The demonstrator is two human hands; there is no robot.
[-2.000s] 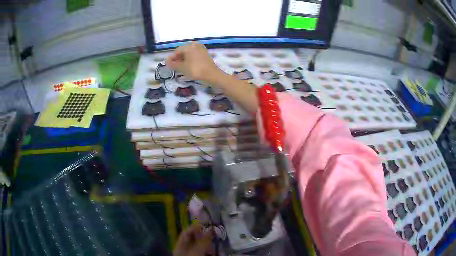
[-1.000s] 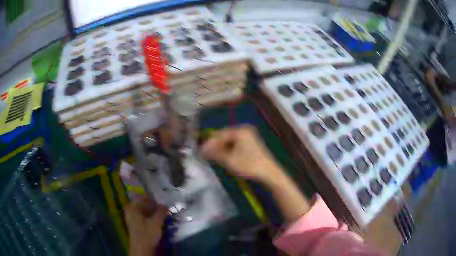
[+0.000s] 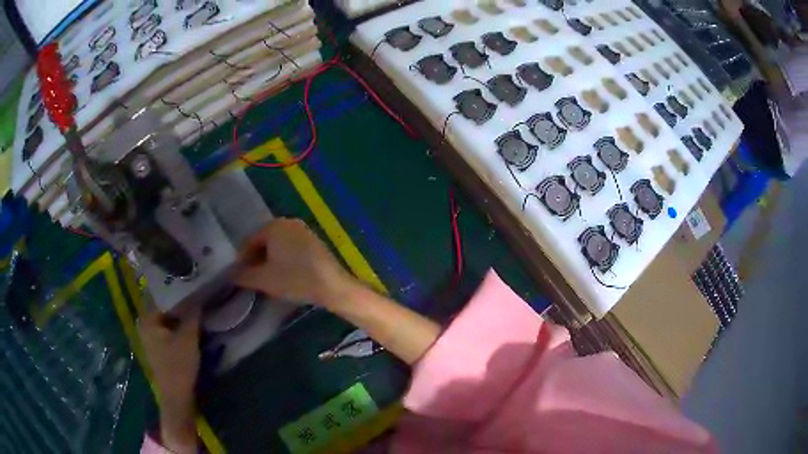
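Observation:
The silver test fixture [image 3: 190, 244] sits on a flat grey plate [image 3: 257, 199] at the left. Its red ribbed clamp handle [image 3: 58, 89] stands up. My right hand [image 3: 288, 262] is at the fixture's right side, fingertips bent in against the block. My left hand [image 3: 170, 341] is at the fixture's front edge, its fingertips partly hidden. Both are a little blurred, and any small part between the fingers cannot be made out. A pale round shape [image 3: 230, 310] shows between my hands. Test clips [image 3: 353, 346] lie on the mat to the right.
A foam tray [image 3: 505, 208] with dark round wired parts lies at the right over a cardboard box [image 3: 664, 310]. Stacked foam trays [image 3: 257, 62] stand behind the fixture. A red cable [image 3: 310, 115] loops between them. A clear blister tray [image 3: 53, 381] is at left, a green label [image 3: 330, 418] in front.
The view has swung right and down. My right hand has come from the rear foam tray down to the fixture's right side. My left hand stays in front of the fixture.

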